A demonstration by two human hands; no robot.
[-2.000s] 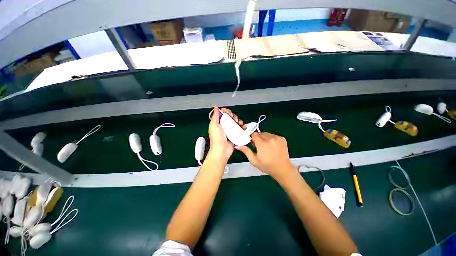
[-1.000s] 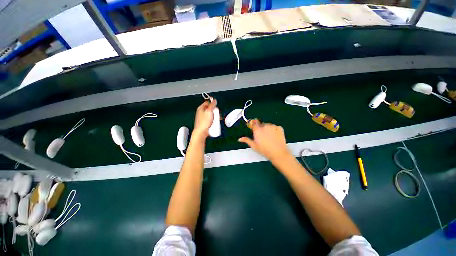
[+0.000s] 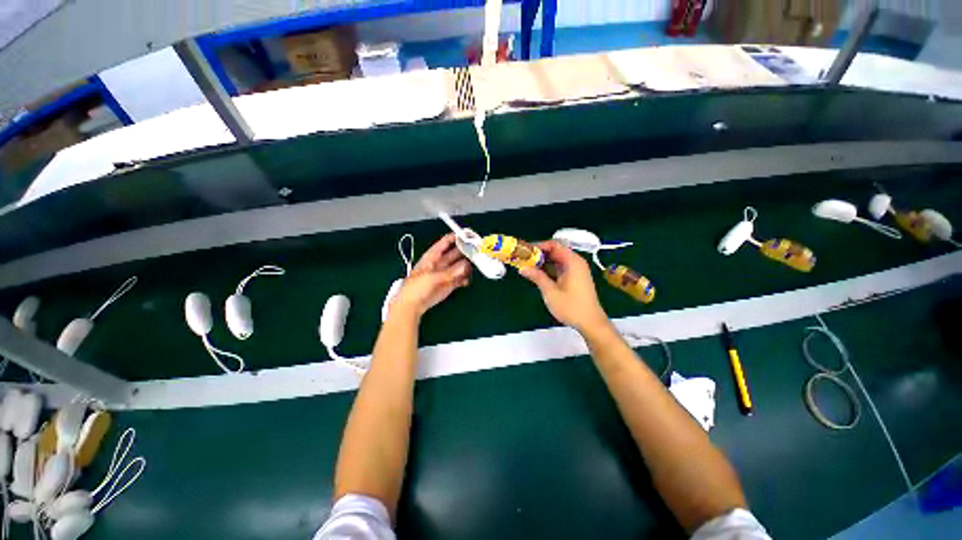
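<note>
A white device with a cord loop at its upper left end is held over the belt by my left hand. A yellow printed piece with blue markings lies against the device's right side. My right hand grips the right end of the yellow piece. Whether a cord joins the two is hidden. Another white device lies on the belt, partly behind my left hand, its loop pointing up.
More white devices lie along the green belt, some beside yellow pieces. A heap of devices is at lower left. Beyond the pale rail at right are a white crumpled item, a yellow-orange marker or knife and thin rings.
My left hand has let go of the earlier device, now on the belt, and holds another. My right hand has lifted the yellow piece. The belt items have shifted left in view.
</note>
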